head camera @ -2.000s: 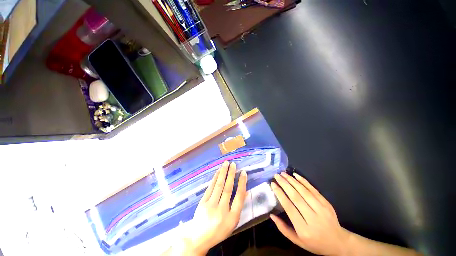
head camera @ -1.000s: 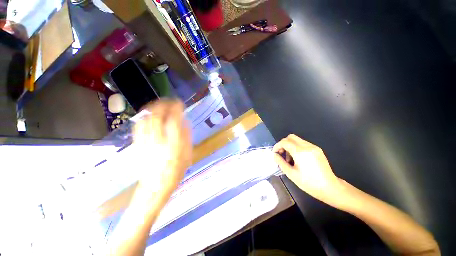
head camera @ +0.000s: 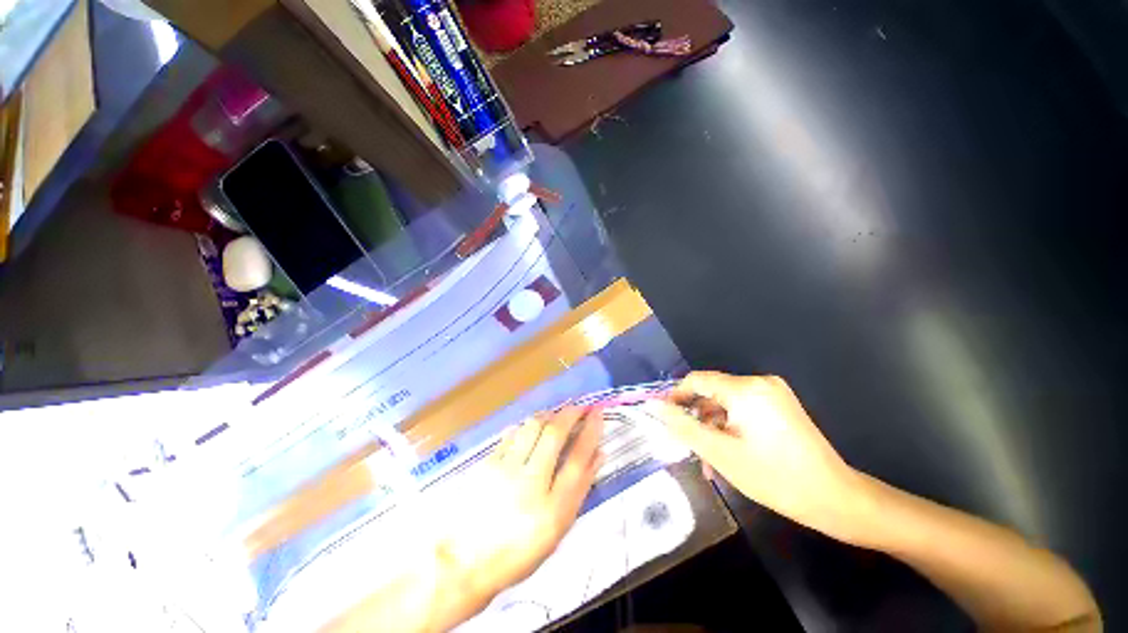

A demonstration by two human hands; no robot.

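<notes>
The translucent sewing template (head camera: pixel 476 328) lies open, its upper leaf folded back against the shelf and its tan hinge tape (head camera: pixel 470 393) across the middle. A striped cut piece (head camera: pixel 628 443) lies on the lower leaf, its left part washed out to white. My left hand (head camera: pixel 513 519) lies flat on it, fingers extended, gripping nothing. My right hand (head camera: pixel 761 445) pinches the piece's right end by the pink line. A small dark thing shows between its curled fingers; I cannot tell what it is. A white piece (head camera: pixel 656 519) lies below, at the table edge.
A brown shelf (head camera: pixel 93 297) at upper left holds a phone (head camera: pixel 291 213) and small items. A clear box of pens (head camera: pixel 460 87) stands on its right side. Snips (head camera: pixel 619 45) lie on a brown mat (head camera: pixel 581 93). The glossy black table (head camera: pixel 866 334) spans the right.
The template was closed two seconds ago and its upper leaf has swung up and back. My left hand has come down from the leaf onto the striped piece. My right hand has curled its fingers at the piece's end.
</notes>
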